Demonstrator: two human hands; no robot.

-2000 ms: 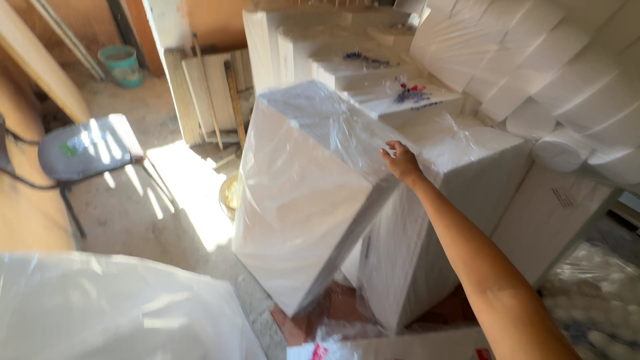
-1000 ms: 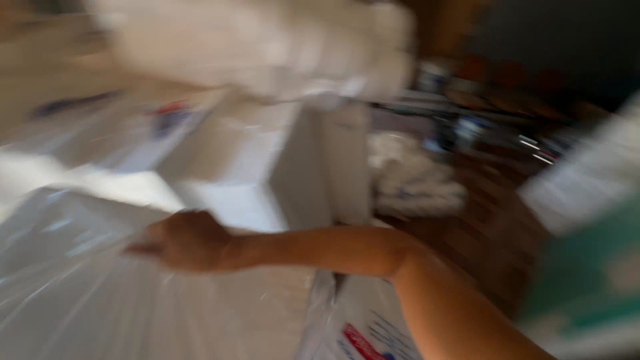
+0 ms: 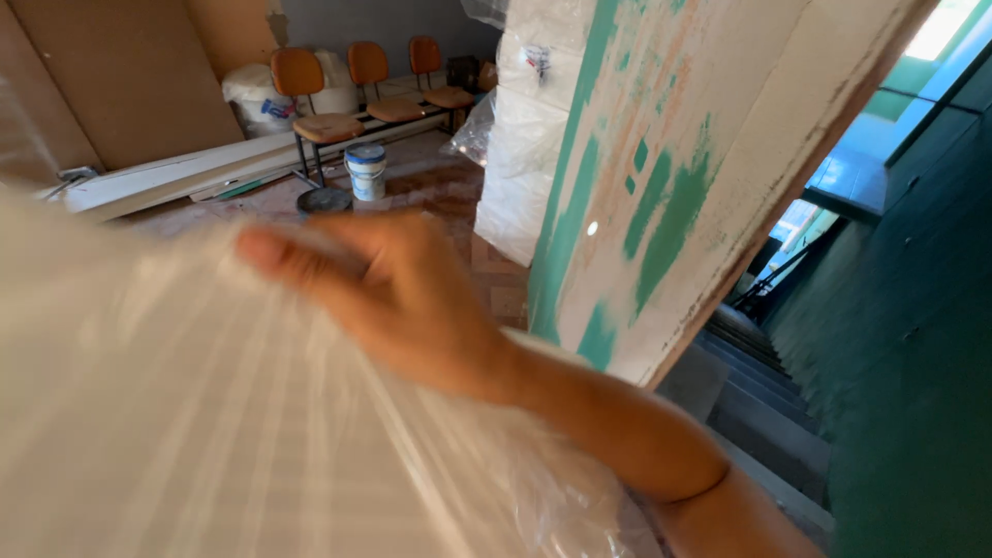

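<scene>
My right hand [image 3: 395, 294] grips the gathered clear plastic wrap of a large white block-shaped package [image 3: 201, 418]. The package fills the lower left of the view, close to the camera, and its wrap is pulled taut in folds running down from my fingers. Loose plastic hangs below my forearm. My left hand does not show. What lies under the wrap is blurred, and the far side of the package is hidden.
A wall end with green paint patches [image 3: 666, 194] stands at right, beside a descending staircase [image 3: 767, 395]. Beyond are stacked wrapped white packages [image 3: 523, 147], joined orange chairs [image 3: 329, 128], a paint bucket [image 3: 366, 170], long boards [image 3: 178, 170] and a brown panel [image 3: 124, 77].
The view has swung far to the right, from the stacked white blocks to the wall end and stairs. The wrapped package, standing among the blocks two seconds ago, has moved along with my right hand.
</scene>
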